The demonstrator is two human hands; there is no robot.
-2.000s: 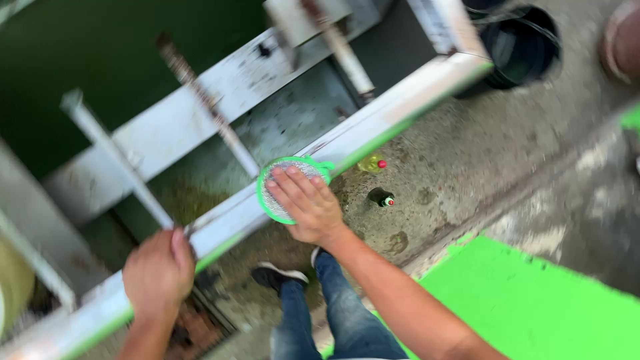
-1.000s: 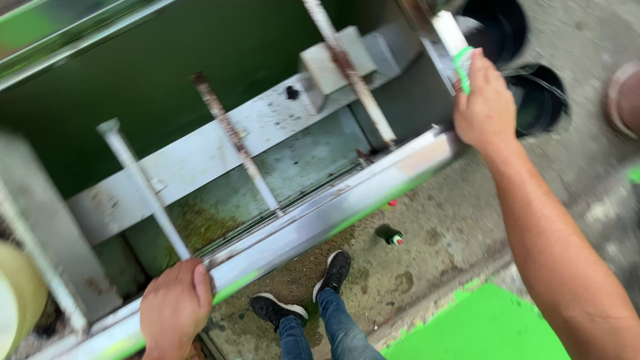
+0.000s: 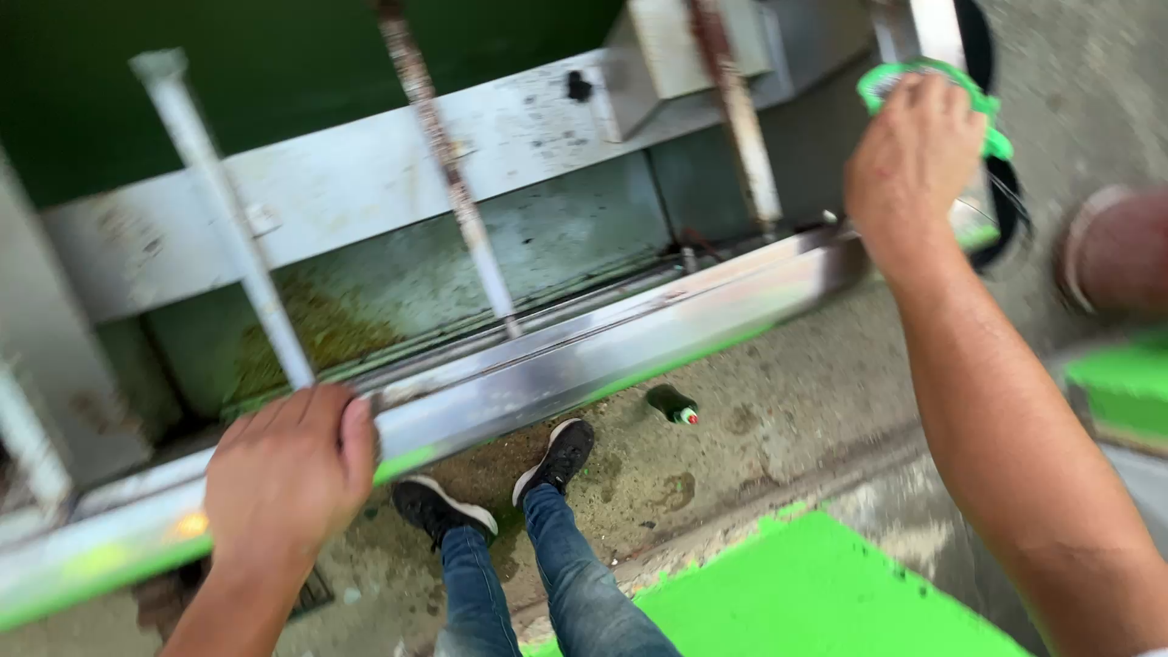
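Note:
My left hand (image 3: pixel 287 470) grips a shiny metal rail (image 3: pixel 566 351) along the front of a metal frame, at the lower left. At the upper right, my right hand (image 3: pixel 917 155) presses on a green-edged scrubbing pad (image 3: pixel 981 100) with a silvery face, over the frame's side rail near the corner. Between my hands the rail runs slanting upward to the right. Behind it stand a whitish metal rod (image 3: pixel 228 219) and rusty rods (image 3: pixel 447 155), in front of a white crossbar (image 3: pixel 347 182) with dark spots.
A dark green bottle (image 3: pixel 671 403) with a red-and-white cap stands on the concrete floor beyond my shoes. Black buckets (image 3: pixel 1004 210) are partly hidden behind the right corner. A reddish-brown round container (image 3: pixel 1118 251) is at the right edge. A bright green painted surface (image 3: pixel 821 593) lies at the bottom.
My right hand has moved with the pad from the middle of the front rail to the right corner and side rail. My left hand still holds the front rail.

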